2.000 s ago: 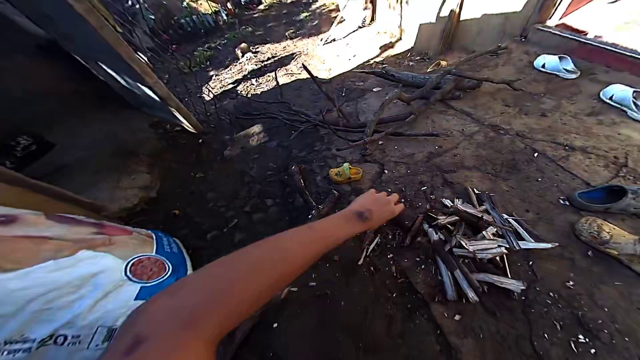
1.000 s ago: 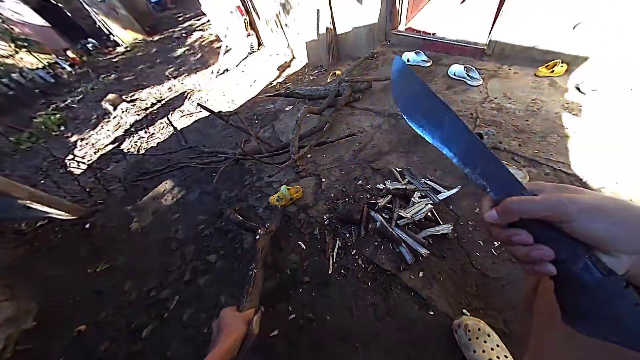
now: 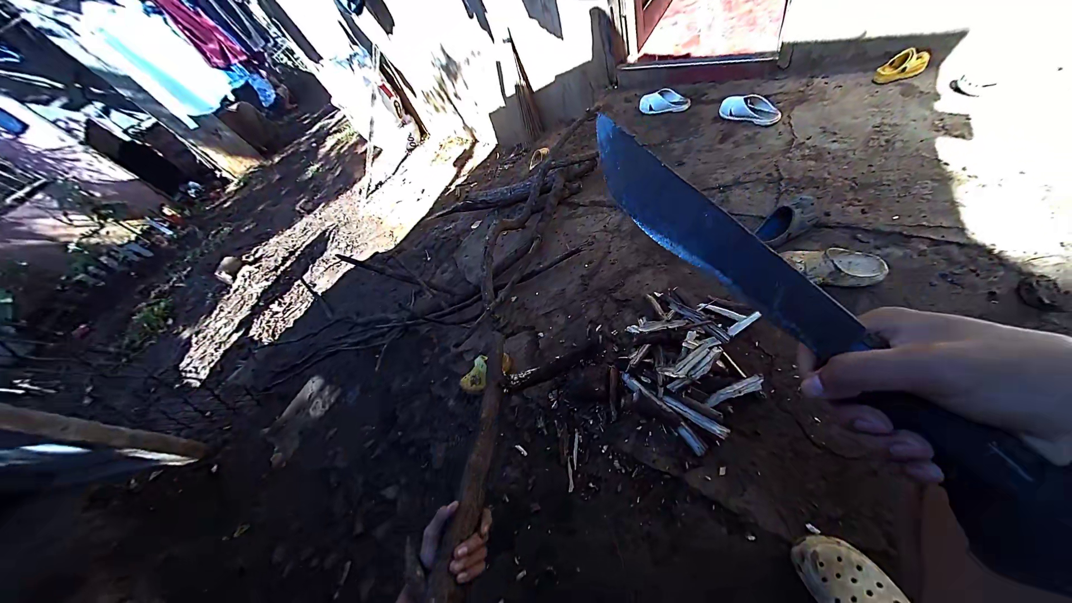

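Note:
My right hand [image 3: 913, 385] grips the black handle of a machete [image 3: 729, 251], its wide dark blade slanting up and to the left over the ground. Low in the view, my left hand [image 3: 461, 540] is closed around a wooden branch [image 3: 480, 452] that rises away from me. Split firewood pieces [image 3: 695, 360] lie in a loose heap right of that branch, below the blade. A yellow clog [image 3: 475, 374] is partly hidden behind the branch. Beyond it lie several longer branches [image 3: 511, 197] and thin twigs.
White clogs [image 3: 749, 109] sit near a red-framed doorway, yellow ones [image 3: 902, 65] farther right. A dark shoe [image 3: 787, 219] and a worn clog [image 3: 846, 266] lie behind the blade. A perforated clog [image 3: 842, 569] shows at the bottom edge. A wooden pole [image 3: 92, 431] crosses the left edge.
Two seconds ago one bare arm reached out and no machete was in view. One second ago both branch and machete were held; the branch now stands higher in view. The view has swung.

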